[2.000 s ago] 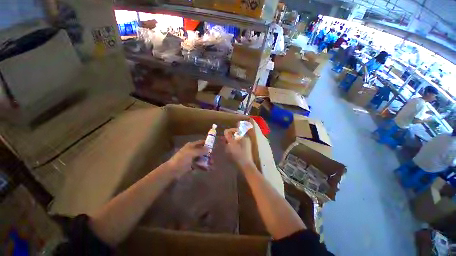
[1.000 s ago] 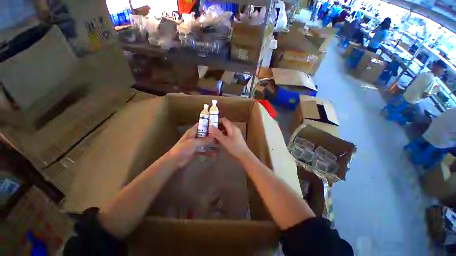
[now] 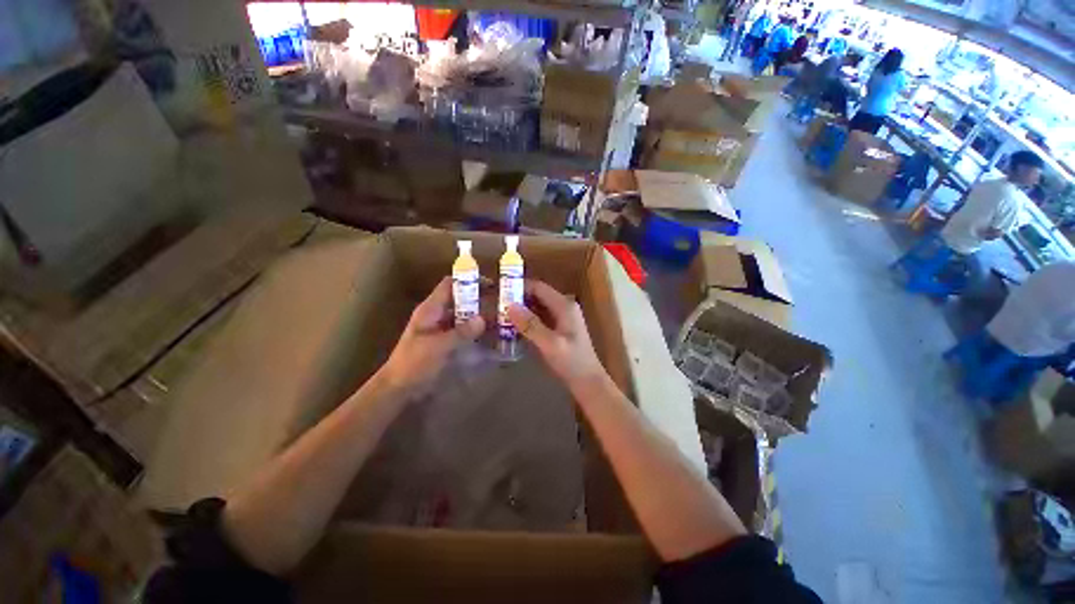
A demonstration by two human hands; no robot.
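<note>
My left hand (image 3: 434,334) holds a small bottle (image 3: 466,283) upright, with a pale yellow body, white cap and printed label. My right hand (image 3: 554,333) holds a second, similar bottle (image 3: 510,281) upright beside it, with a small gap between the two. Both hands are bare and are above the open brown carton (image 3: 646,366). Under them, inside the carton, lies a flat brown-grey surface (image 3: 519,437), with clear plastic over part of it and a faint red mark near the front. The label print is too small to read.
Shelving with bagged parts (image 3: 477,71) stands behind the carton. An open carton of clear plastic cases (image 3: 737,375) stands to the right, near a blue bin (image 3: 672,242). Across the grey floor (image 3: 843,354), people sit on blue stools (image 3: 934,266) along a lit line.
Two seconds ago the bottles were tilted differently; one second ago they stood close together. Now my left hand and its bottle have moved left, leaving a gap between the bottles.
</note>
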